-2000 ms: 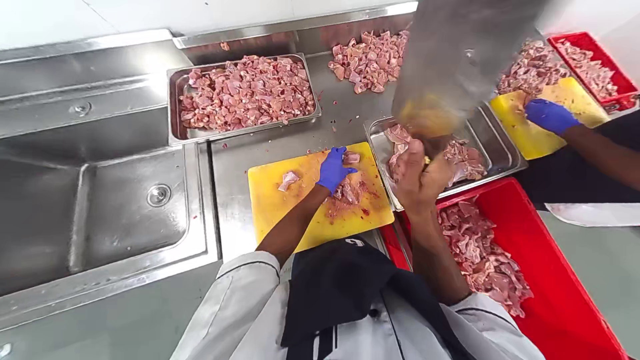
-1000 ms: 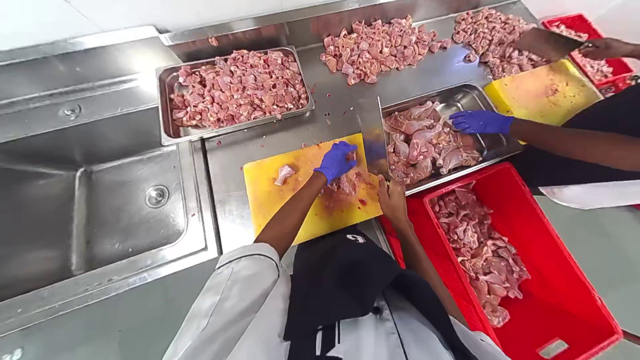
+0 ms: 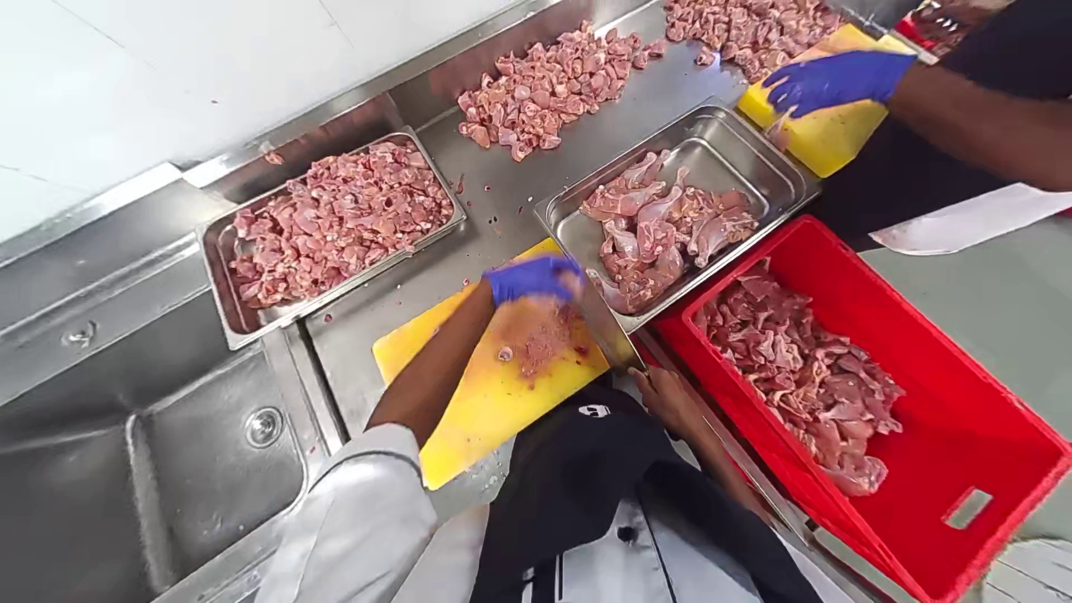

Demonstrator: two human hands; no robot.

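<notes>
My left hand (image 3: 536,280), in a blue glove, is blurred over the top right part of a yellow cutting board (image 3: 469,410); whether it holds meat cannot be told. Bare, my right hand (image 3: 666,394) grips a cleaver (image 3: 610,331), whose blade lies along the board's right edge. A small piece (image 3: 505,354) and wet meat scraps (image 3: 540,343) are on the board. Raw chicken legs (image 3: 657,222) lie in the steel tray (image 3: 745,138) beyond the blade. Cut chicken pieces (image 3: 343,222) fill another steel tray (image 3: 219,276) at the upper left.
A red crate (image 3: 946,394) with raw meat (image 3: 796,368) stands at right. Piles of cut chicken (image 3: 544,88) lie along the steel counter (image 3: 494,197). A co-worker's gloved hand (image 3: 837,82) is over another yellow board (image 3: 846,138). A sink (image 3: 226,419) is at left.
The cleaver, raised and blurred two seconds ago, is down by the board. The larger pieces have left the board's surface. The co-worker's gloved hand has moved out of the leg tray. The view has shifted.
</notes>
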